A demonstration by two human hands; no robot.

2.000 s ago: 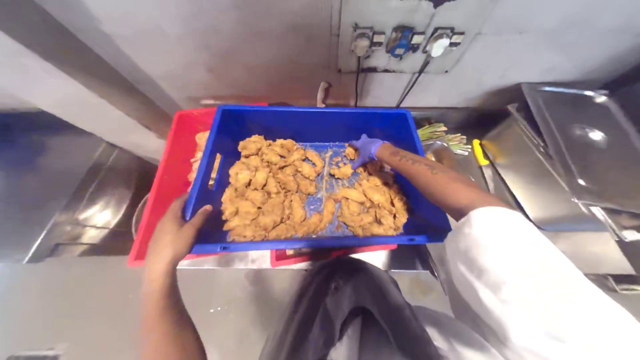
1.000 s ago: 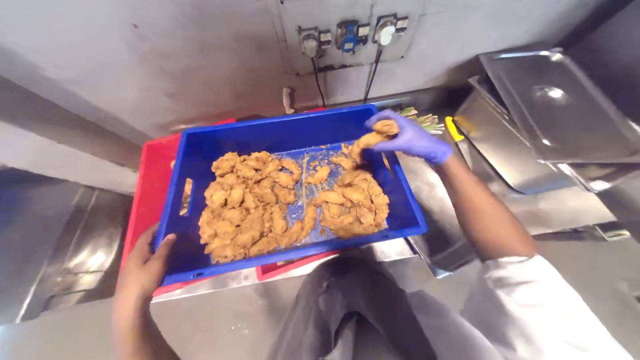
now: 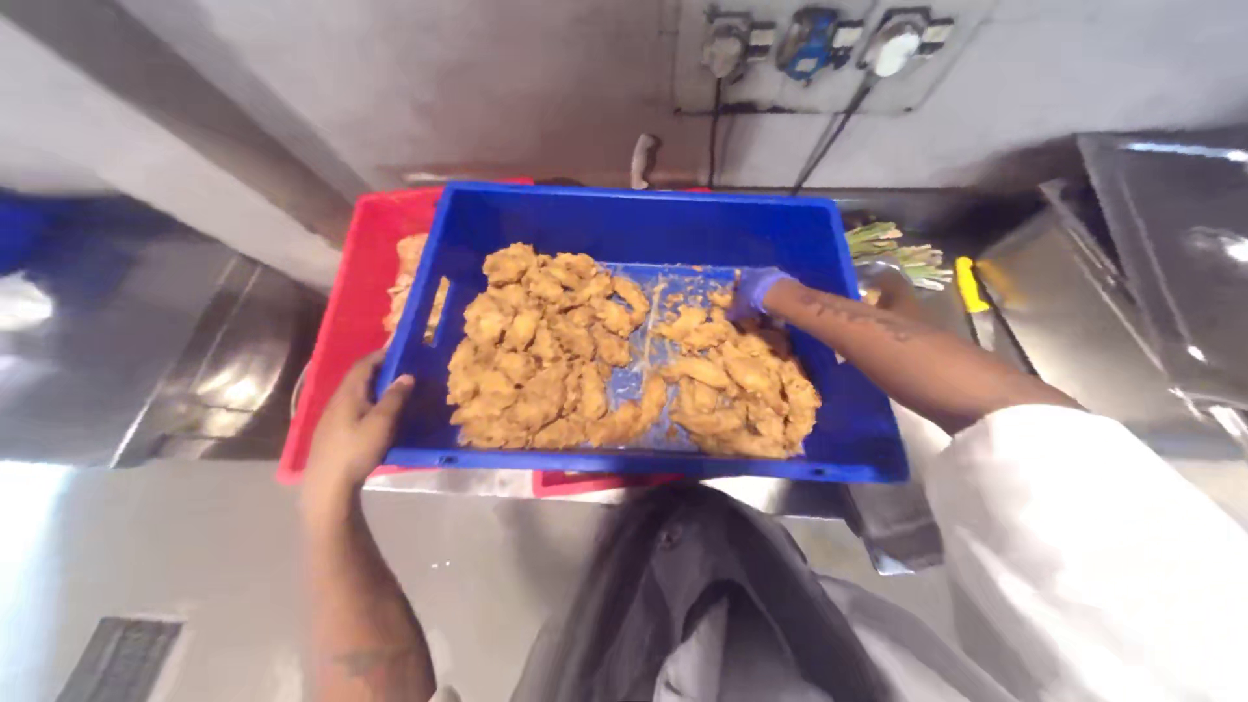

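A blue plastic crate (image 3: 643, 210) holds many pieces of breaded chicken, one large heap (image 3: 546, 356) on the left and a smaller one (image 3: 746, 390) on the right, with a crumb-strewn strip of its floor between them. My left hand (image 3: 356, 419), bare, grips the crate's left wall near the front corner, thumb over the rim. Inside the crate, my right hand (image 3: 756, 294) in a purple glove reaches down at the back of the right heap. Its fingers are blurred and partly hidden, so whether they hold a piece does not show.
Under the blue crate sits a red crate (image 3: 327, 341) with more pieces at its left. To the right lie green stalks (image 3: 897, 253), a yellow-handled knife (image 3: 970, 285) and steel containers (image 3: 1072, 292). Behind, cables hang from wall sockets (image 3: 814, 44); a grey handle (image 3: 642, 161) stands near the wall.
A second ago my right hand held a breaded piece above the crate's right side; now it is down inside the crate by the right heap. My left hand remains on the crate's left wall.
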